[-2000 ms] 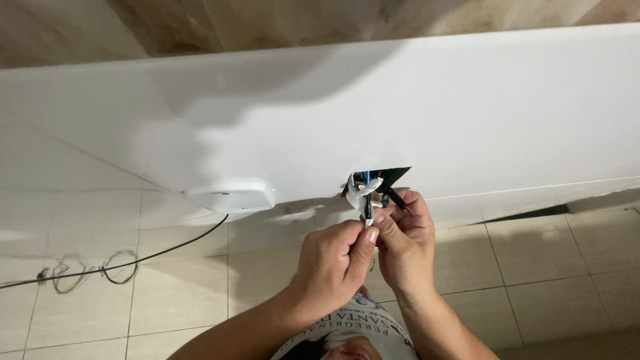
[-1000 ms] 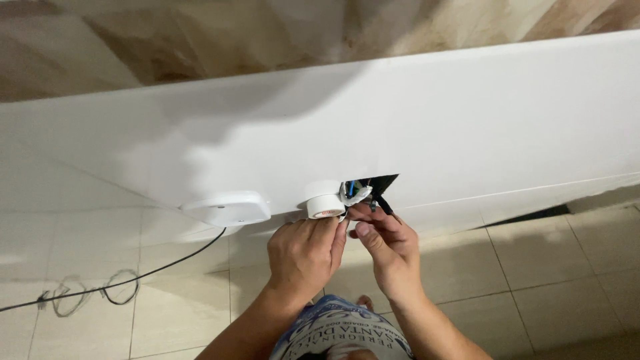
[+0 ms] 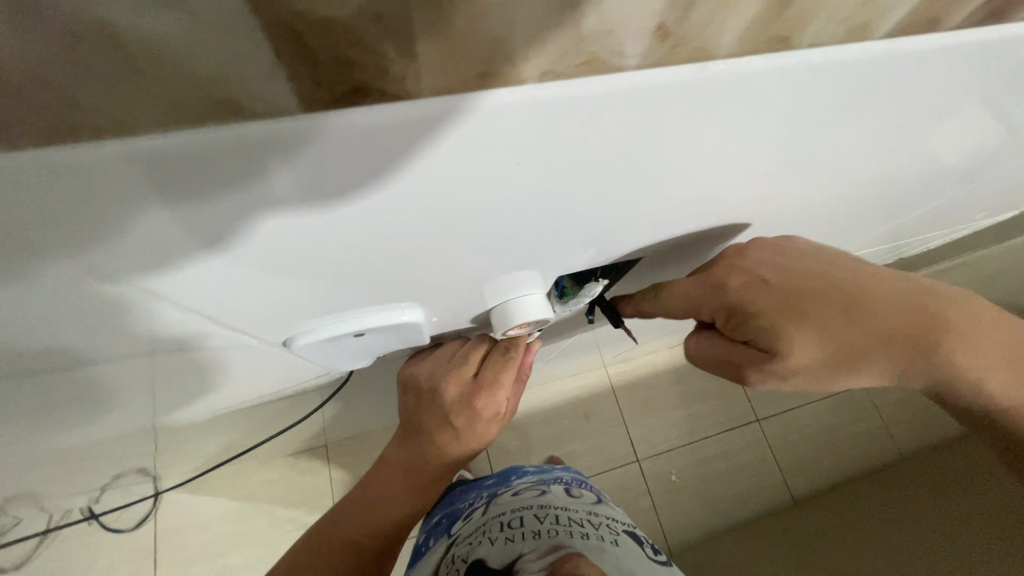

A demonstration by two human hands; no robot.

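Note:
A roll of white tape (image 3: 522, 314) stands against the white wall just left of a wall opening (image 3: 596, 276). My left hand (image 3: 460, 392) is below the roll, its fingertips pinching a small whitish end whose exact nature is hard to tell. From the opening hang black-sheathed cable ends (image 3: 610, 313), one with a thin reddish tip; green and blue wires show inside. My right hand (image 3: 744, 312) is at the right, its index finger extended to the black cable, the other fingers curled with nothing visible in them.
To the left, a white plastic cover plate (image 3: 360, 334) is mounted on the wall. A thin black cable (image 3: 264, 438) runs from beneath it toward the lower left, with loose coils. Beige floor tiles (image 3: 696, 464) lie below, and a brown patterned surface (image 3: 400, 48) borders the wall at the top.
My right hand has moved off to the right, away from my left hand, and its index finger now points at the black cable. The tape roll beside the opening is not visible in the earliest frame.

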